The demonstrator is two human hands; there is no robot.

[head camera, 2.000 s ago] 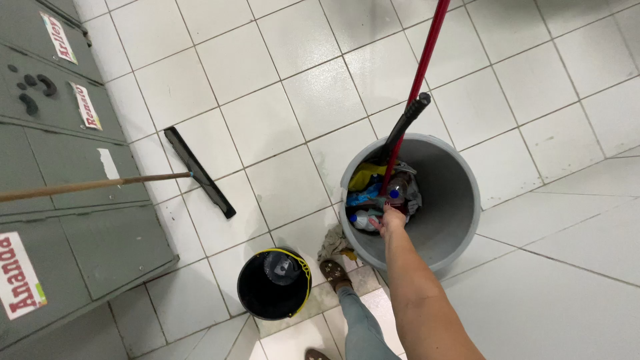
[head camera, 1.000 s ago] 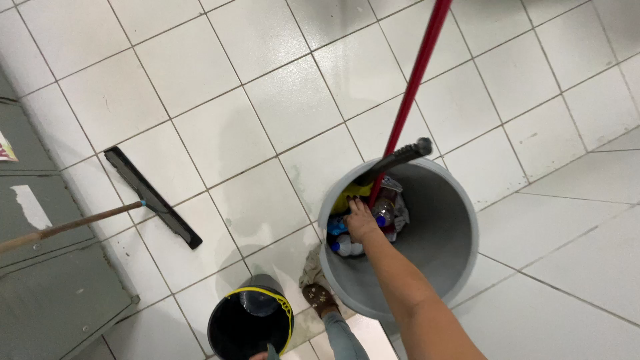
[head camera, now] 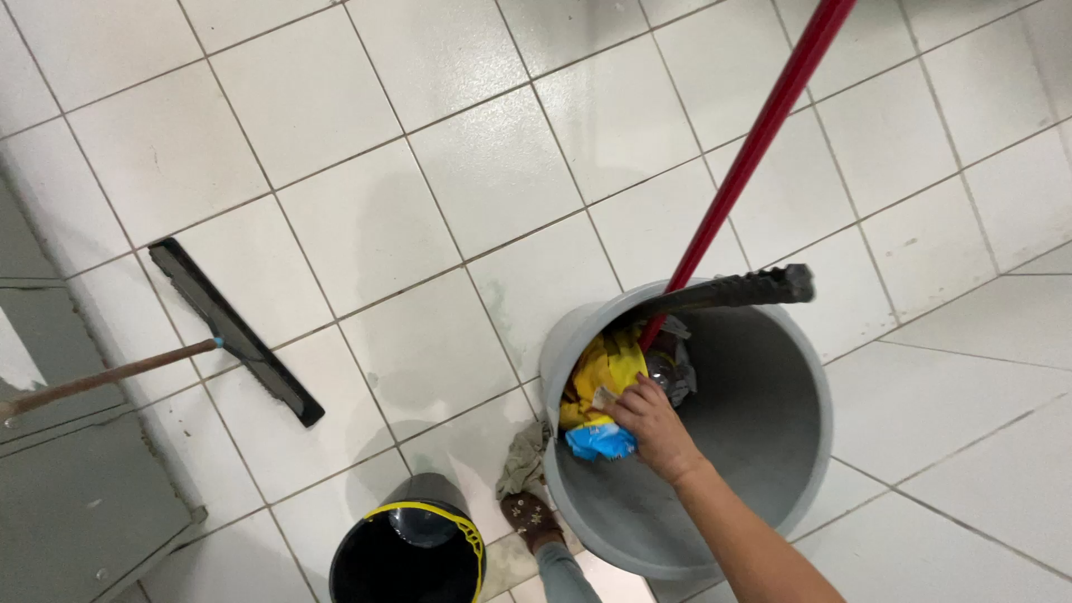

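My right hand reaches into a large grey plastic bin, its fingers closed on a crumpled yellow and blue plastic wrapper. Beside the wrapper lies a clear plastic bottle, partly hidden. A red pole stands tilted in the bin, its lower end among the rubbish. Across the bin's rim sticks out a dark ribbed object, whose kind I cannot tell. My left hand is out of view.
A black bucket with a yellow rim and handle stands left of the bin. A floor squeegee lies farther left by grey lockers. A grey rag lies between a shoe and the bin, on white tiles.
My right hand has taken hold of the yellow and blue wrapper, which now sits higher in the bin. The view has moved closer to the bin.
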